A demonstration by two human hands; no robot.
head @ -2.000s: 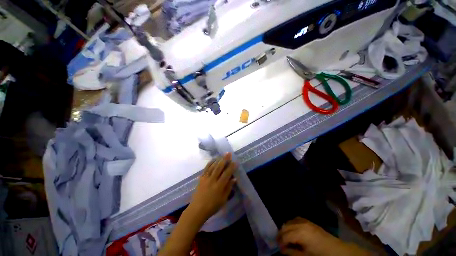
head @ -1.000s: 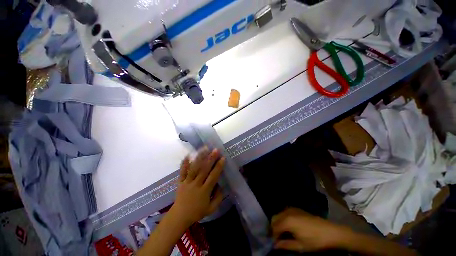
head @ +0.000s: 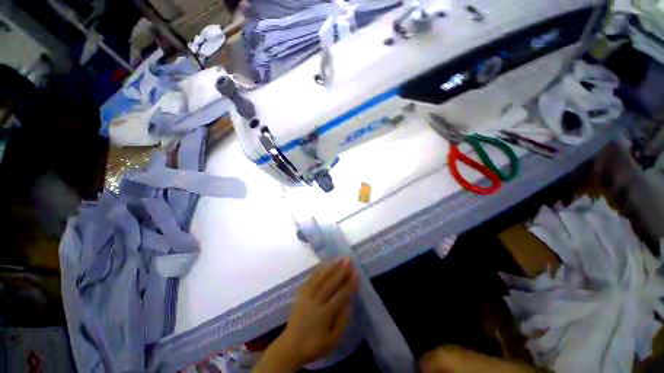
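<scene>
A long blue-grey fabric strip (head: 378, 320) runs from below the needle area of the white sewing machine (head: 349, 120) over the table's front edge toward my lap. My left hand (head: 324, 302) lies on the strip at the table edge, fingers together and pressing it flat. My right hand (head: 459, 360) is at the bottom edge, partly cut off and blurred, at the strip's lower end; its fingertips are not clear. The strip's upper end lies on the table near the presser foot, washed out by the light.
Scissors with red and green handles (head: 477, 164) lie right of an orange-yellow chip (head: 364, 192). A thin dark red tool (head: 530, 142) lies beside them. A blue-grey strip pile (head: 109, 277) hangs at left. White cut pieces (head: 597, 284) fan out at lower right.
The view has shifted back from the machine since one second ago. My left hand's fingers have closed together on the strip. My right hand is now lower in the picture, at its bottom edge.
</scene>
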